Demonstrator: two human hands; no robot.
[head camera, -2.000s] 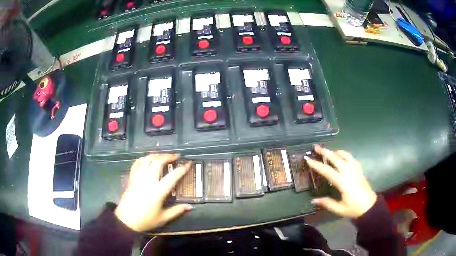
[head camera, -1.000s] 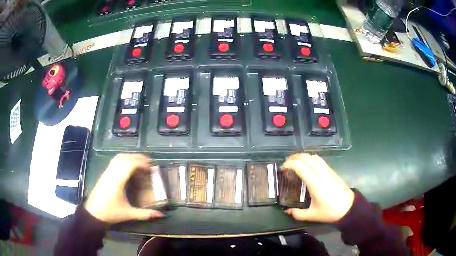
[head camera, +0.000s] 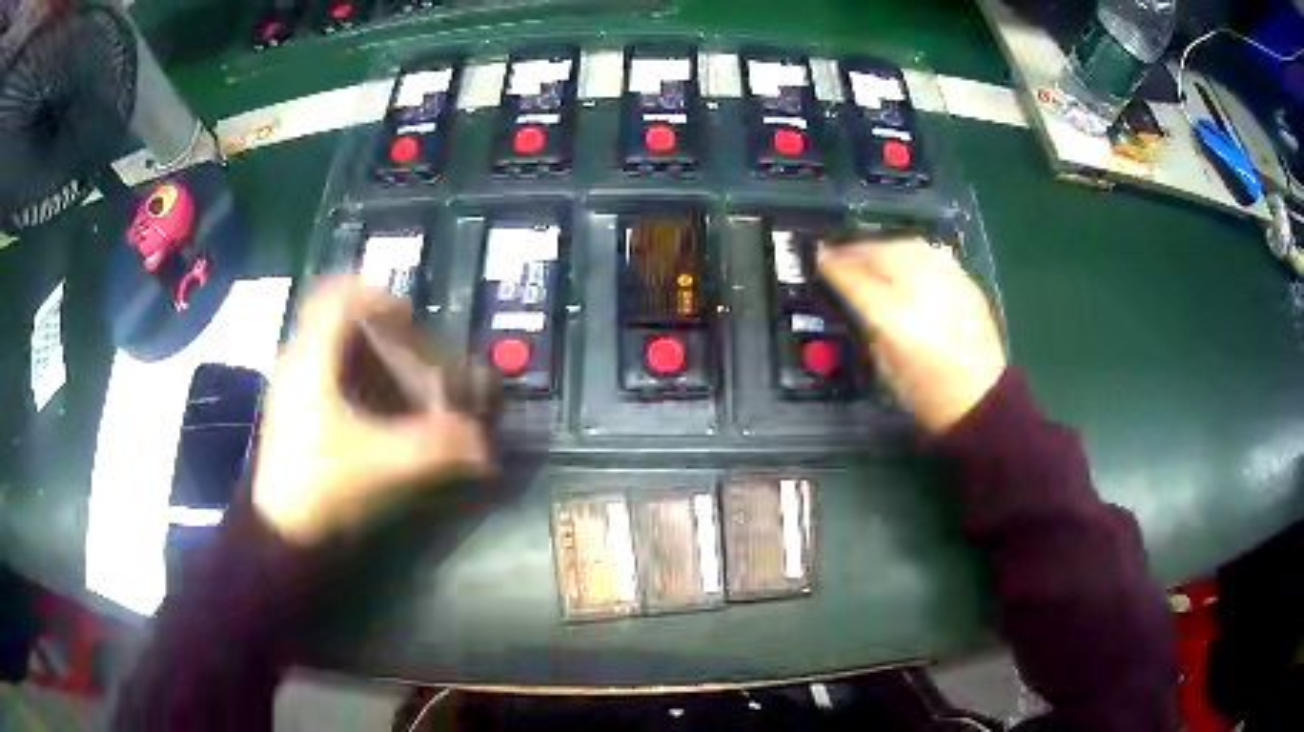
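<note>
Black phones lie face-down in two rows in a clear blister tray (head camera: 722, 429), each visible back with a red dot. The near-row middle phone (head camera: 665, 355) has a brown battery (head camera: 664, 269) in its bay. My left hand (head camera: 365, 429), blurred, holds a dark battery (head camera: 386, 372) between thumb and fingers over the near-left tray edge. My right hand (head camera: 915, 322) is over the near-right phones, fingertips by the upper part of the fourth phone (head camera: 815, 336); anything under it is hidden. Three loose batteries (head camera: 684, 548) lie in a row near the bench edge.
A fan (head camera: 72, 93) and red figure (head camera: 165, 236) stand at left. A black smartphone (head camera: 218, 436) lies on white paper (head camera: 129, 472). A bottle (head camera: 1115, 57) and blue-handled tool (head camera: 1227, 160) are on the pale board at right. Another tray shows at the top left.
Both hands have moved from the battery row up to the tray. The row has shrunk to three batteries, and one battery now sits in the middle near phone.
</note>
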